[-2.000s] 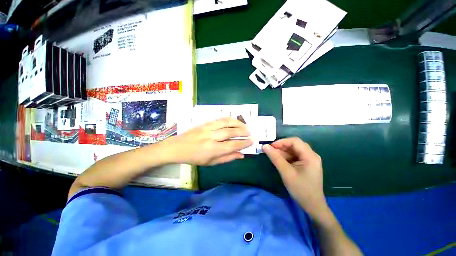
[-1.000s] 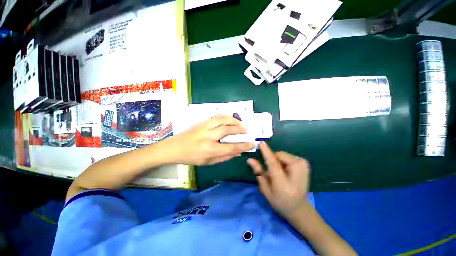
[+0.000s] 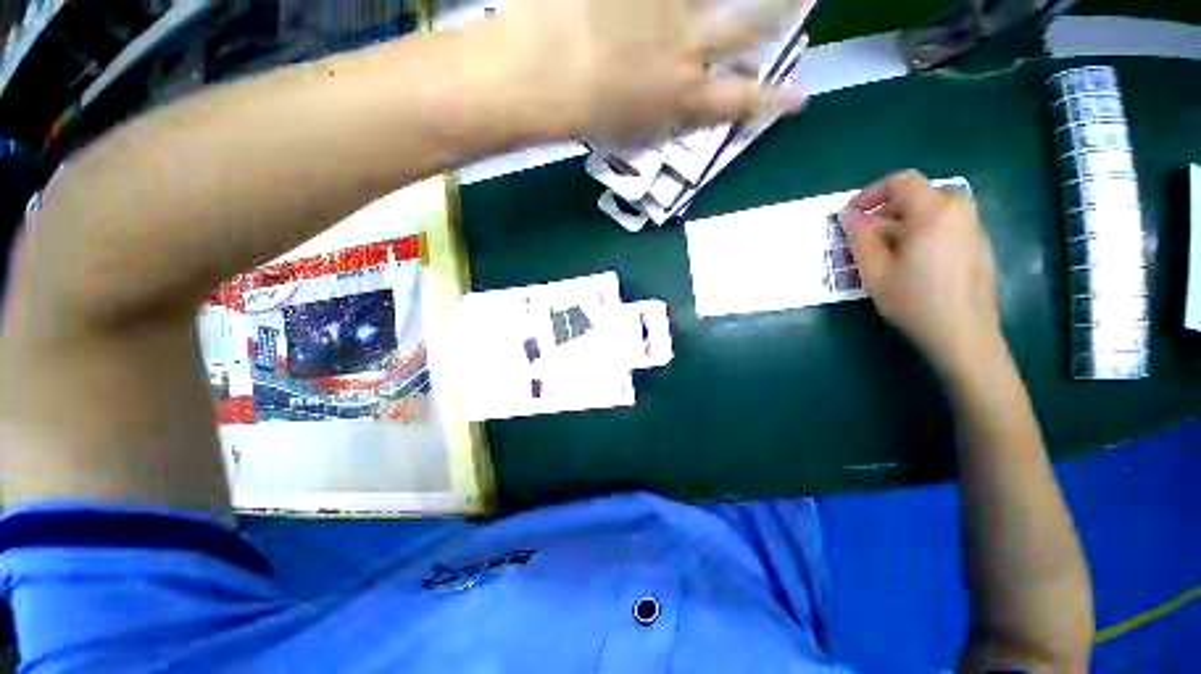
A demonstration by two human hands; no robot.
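A white hang-tab box (image 3: 566,345) lies flat on the green bench beside the printed sheet, its tab pointing right. My left hand (image 3: 665,73) is blurred and over the pile of boxes (image 3: 685,169) at the top; whether it grips one cannot be told. My right hand (image 3: 922,257) is at the right part of the white sticker sheet (image 3: 757,261), thumb and fingers pinched at its gridded stickers. The fingertips partly cover the grid, and any loose sticker between them cannot be made out.
The printed cardboard sheet (image 3: 349,461) with its yellow taped edge is at left, partly hidden by my left arm. A curled strip of spare label sheets (image 3: 1104,231) lies at right. A white edge (image 3: 1193,250) shows at the far right. A metal rail (image 3: 856,62) runs behind.
My left hand has left the flat box and moved up over the pile. My right hand has moved from the box tab to the sticker sheet. The flat box is now uncovered.
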